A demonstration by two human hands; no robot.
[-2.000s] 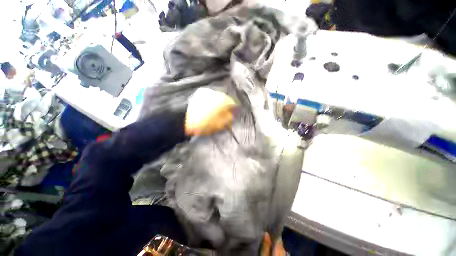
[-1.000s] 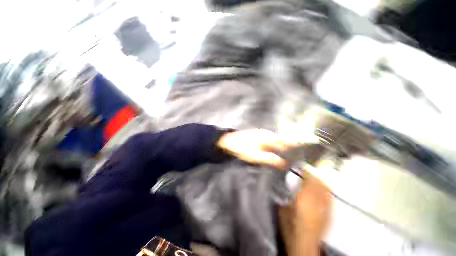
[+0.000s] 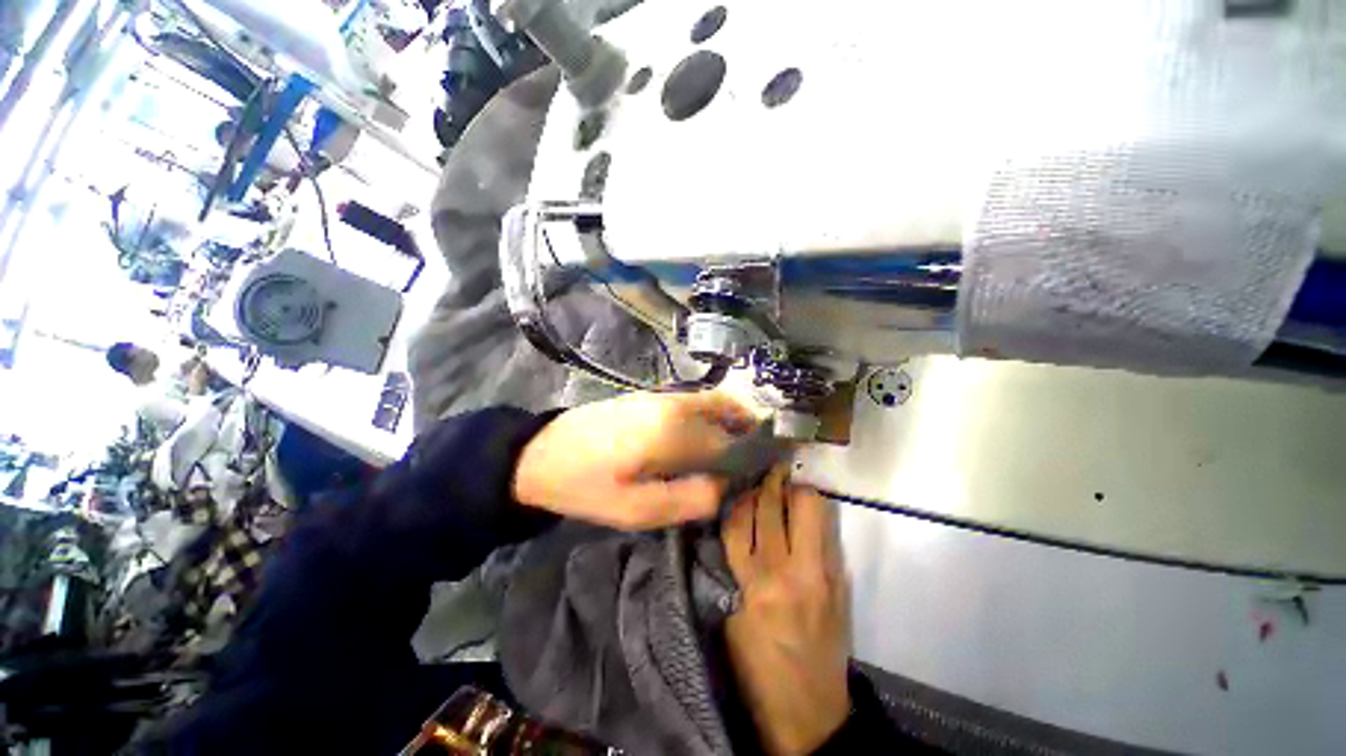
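A grey garment (image 3: 591, 606) lies on the table left of and below the needle area, with a darker ribbed strip (image 3: 676, 650) hanging at its right side. It also shows behind the machine head. My left hand (image 3: 642, 458) is bent over the cloth with its fingertips just left of the presser foot, gripping the cloth. My right hand (image 3: 790, 591) lies below it, fingers pointing up to the cloth edge at the foot; the fingers press on the cloth. The needle and the foot (image 3: 797, 414) are partly hidden by small metal parts.
The white machine head (image 3: 886, 133) fills the upper right, with pale mesh cloth (image 3: 1137, 251) wrapped round its arm. A chrome curved guard (image 3: 532, 296) stands at its left end. A grey device with a round coil pattern (image 3: 303, 310) lies at the upper left. A person (image 3: 140, 362) shows far left.
The view has swung closer to the machine. Both hands have come together at the needle area with the cloth edge. The garment heap has shifted from the front of the machine to its left.
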